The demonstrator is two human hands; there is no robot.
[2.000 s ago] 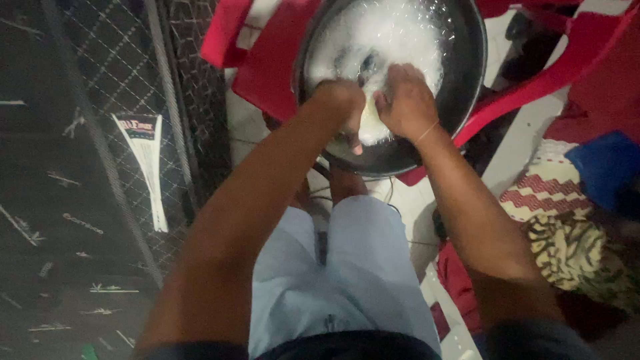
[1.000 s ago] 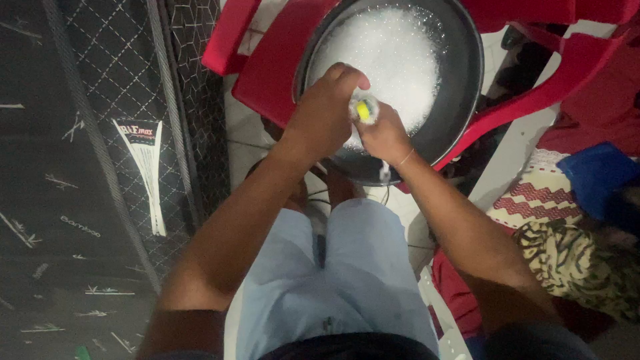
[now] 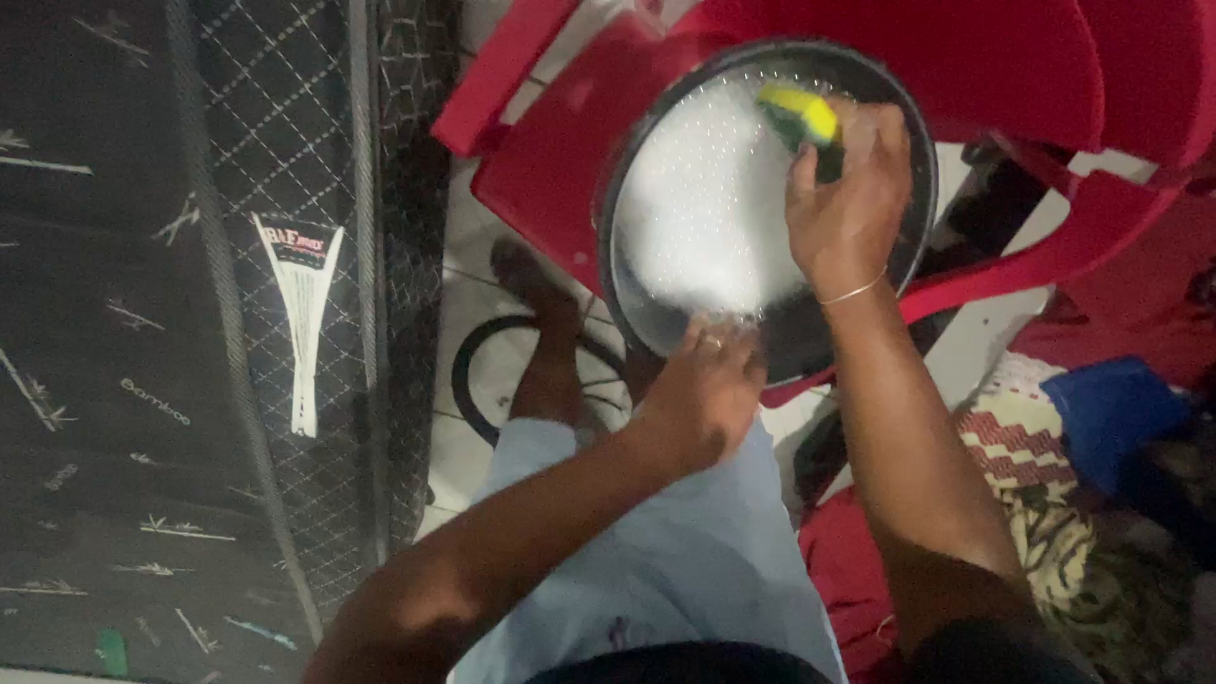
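A round black basin (image 3: 616,275) filled with white suds (image 3: 712,199) rests on a red plastic chair (image 3: 560,171). My right hand (image 3: 850,190), over the basin's right side, grips a yellow and green scrubbing sponge (image 3: 803,119). My left hand (image 3: 708,389) is at the near edge of the basin, its fingertips at the edge of the foam; the fingers are curled, and whether they hold the rim or something in the suds cannot be told. The foam hides the basin's contents.
A dark mattress (image 3: 95,380) with quilted, mesh-like sides stands at the left. A black hose or cable loop (image 3: 461,380) lies on the tiled floor near a foot. At the right are a blue cloth (image 3: 1111,418), a patterned cloth (image 3: 1016,437) and red fabric (image 3: 845,570).
My hands were together around the sponge; now they are apart. The right hand has moved up and right with the sponge, the left down to the basin's near edge.
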